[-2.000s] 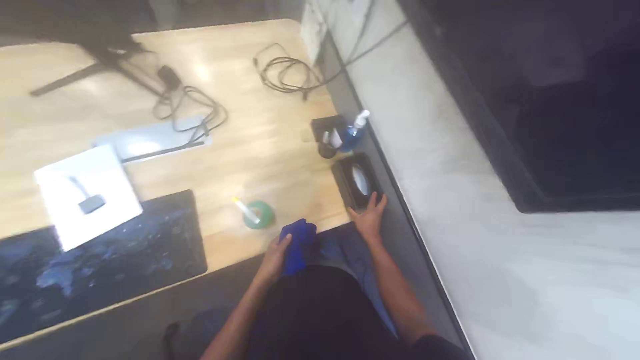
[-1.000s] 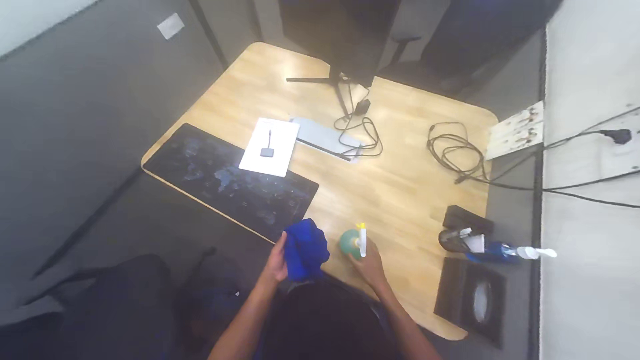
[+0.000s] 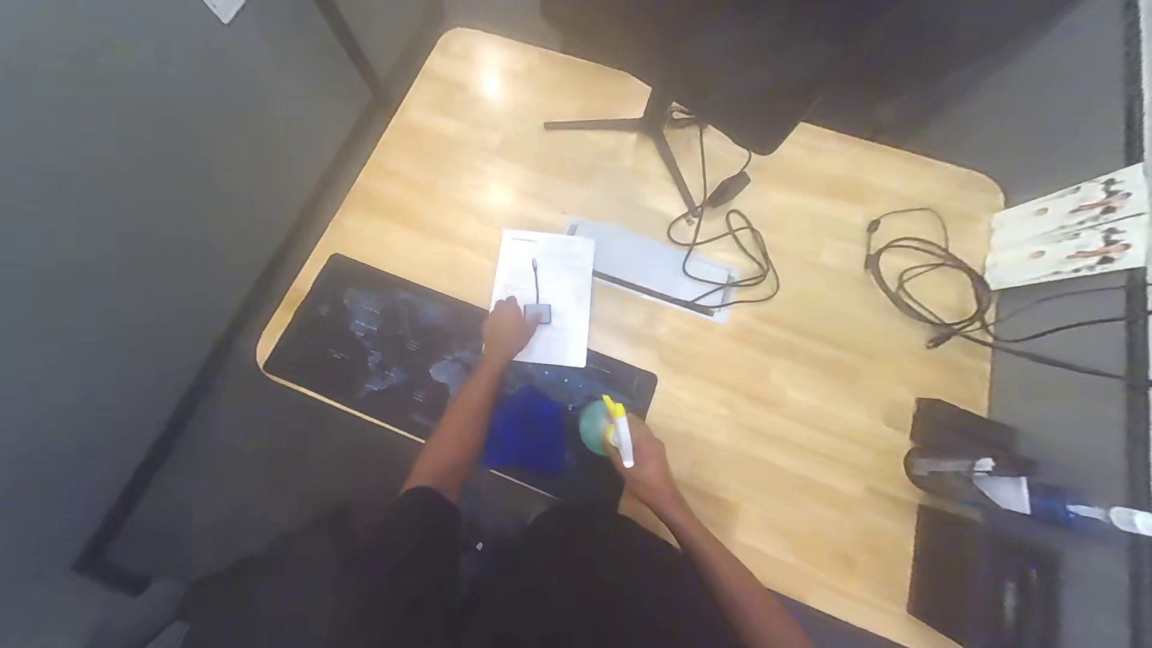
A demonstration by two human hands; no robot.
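Note:
My left hand [image 3: 508, 333] is at the left edge of a white printed sheet [image 3: 562, 337], its fingers beside a small grey adapter with a short cable [image 3: 538, 313] lying on that sheet; whether it grips either cannot be told. A blue cloth [image 3: 526, 432] lies on the dark desk mat [image 3: 405, 351] near the table's front edge, below my left hand. My right hand [image 3: 646, 459] is closed around a green spray bottle [image 3: 594, 427] with a white and yellow trigger head, just right of the cloth.
A monitor stand [image 3: 661, 121] rises at the back of the wooden table [image 3: 792, 360]. A grey flat panel [image 3: 648, 261] lies under a tangled cable [image 3: 765, 270]. Another coiled cable [image 3: 936, 315] is at the right, near a picture card [image 3: 1071, 225], a dark cup [image 3: 936, 468] and a black box [image 3: 981, 576].
My left hand has let go of the blue cloth and moved up to the white sheet. My right hand, near the black box at first, now holds the spray bottle. The view has turned.

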